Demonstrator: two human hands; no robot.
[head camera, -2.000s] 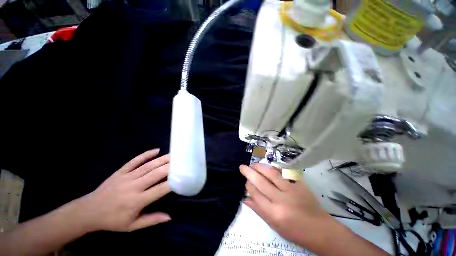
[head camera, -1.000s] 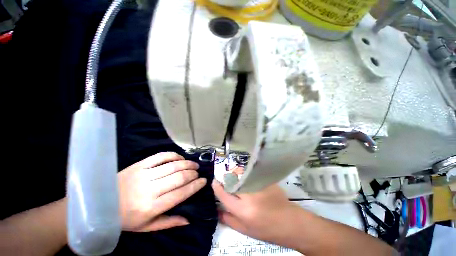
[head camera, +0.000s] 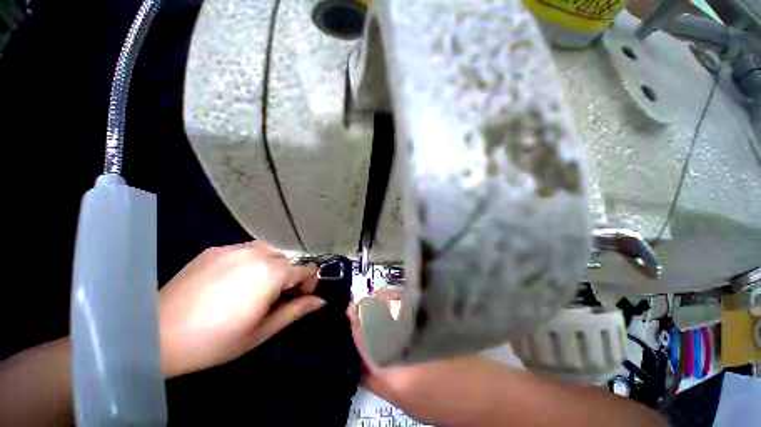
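Note:
Black fabric fills the left side and runs up to the needle area of the off-white sewing machine head. My left hand lies on it just left of the presser foot, fingers curled, with fabric between thumb and fingers. My right hand is at the fabric's right edge, just in front of the needle area. A worn white loop on the head hides most of its fingers, so its grip is not visible. The needle bar shows narrowly beside the loop.
A grey-white lamp on a flexible neck stands at the left, in front of my left forearm. A white ribbed knob and a metal lever stick out at the right. Black-handled tools, coloured items and cardboard lie at far right.
The view has moved closer to the machine head. My left hand was flat with fingers spread; it has shifted toward the presser foot and curled. My right hand is now more hidden by the loop.

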